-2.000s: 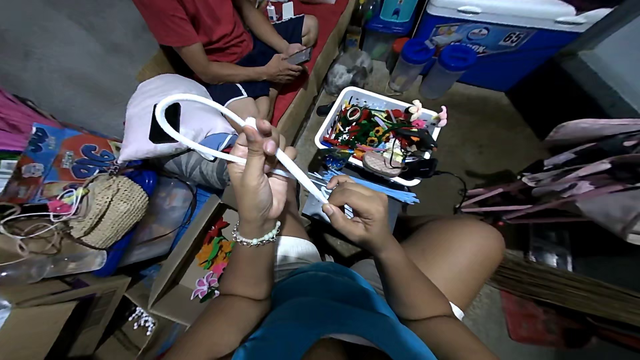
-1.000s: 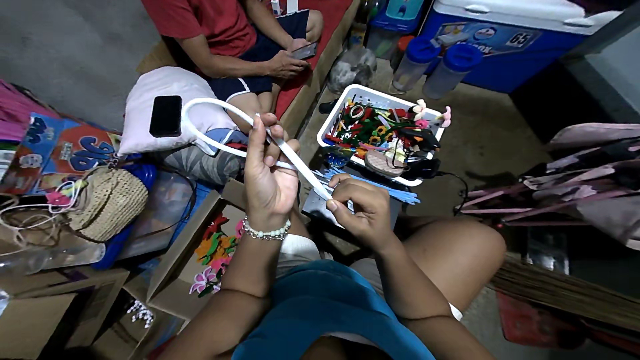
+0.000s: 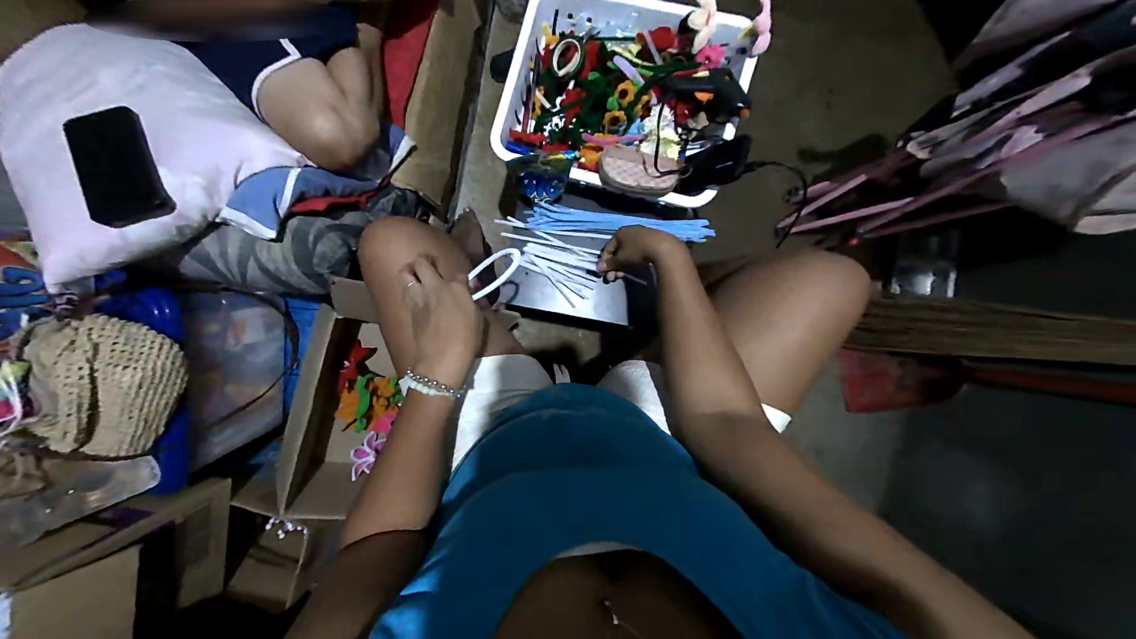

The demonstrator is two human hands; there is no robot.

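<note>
My left hand (image 3: 439, 311) rests over my left knee, its fingers closed on a looped white band (image 3: 497, 273) whose rounded end points right; the rest is hidden by the hand. My right hand (image 3: 635, 253) reaches the right end of a loose pile of white pipe cleaners (image 3: 559, 259), fingertips bent at the stems; whether it grips one I cannot tell. The pile lies on a flat grey surface (image 3: 612, 306) between my knees. Behind it lie light blue pipe cleaners (image 3: 621, 222).
A white plastic basket (image 3: 504, 115) full of colourful fuzzy flowers and tools stands beyond the stems. At left are a cardboard box (image 3: 311, 426) with flowers, a woven bag (image 3: 115, 386), and a pillow (image 3: 209, 106) with a black phone (image 3: 117, 166). Another person's bent leg (image 3: 324, 106) is near the pillow.
The white band was held up between both hands; now only my left hand has it, lower down. My right hand has let go of it and moved to the white stems. The view has tilted down.
</note>
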